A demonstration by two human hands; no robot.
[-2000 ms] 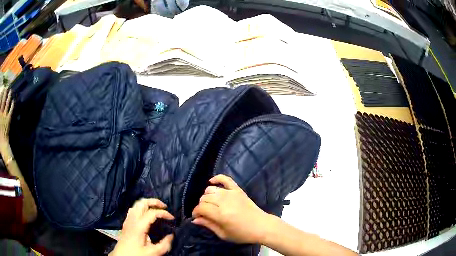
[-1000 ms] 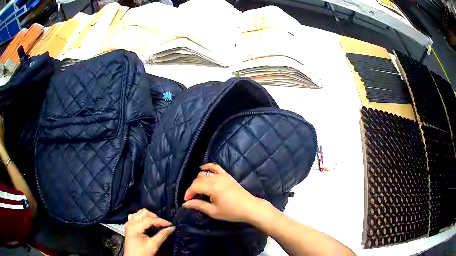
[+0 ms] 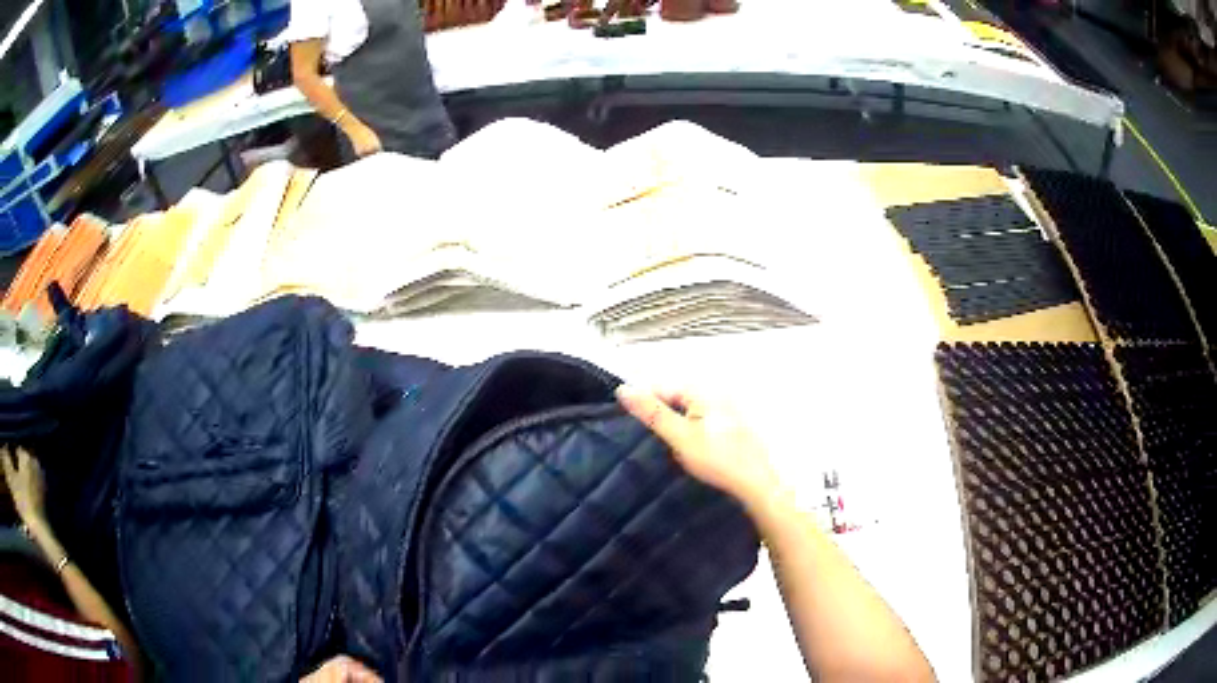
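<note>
A dark navy quilted backpack [image 3: 574,534] lies in front of me on the white table, its main opening parted and the dark zipper [image 3: 425,514] curving round it. My right hand [image 3: 694,440] is at the top edge of the quilted flap, with fingers on its zipper rim. My left hand [image 3: 343,670] is cut off by the bottom edge at the bag's lower left; only part of it shows. The thread snips [image 3: 837,507] lie on the table right of the bag.
More navy backpacks [image 3: 220,487] lie at left, where another person's hand [image 3: 24,483] touches one. Cream and orange panel stacks [image 3: 454,200] line the far edge. Dark parts [image 3: 1054,494] and black strips [image 3: 985,254] lie on boards at right. A person in an apron [image 3: 387,80] stands beyond.
My right hand has moved from the lower opening up to the flap's top edge. My left hand is lower and mostly out of view. The camera view has tilted up, showing the far table.
</note>
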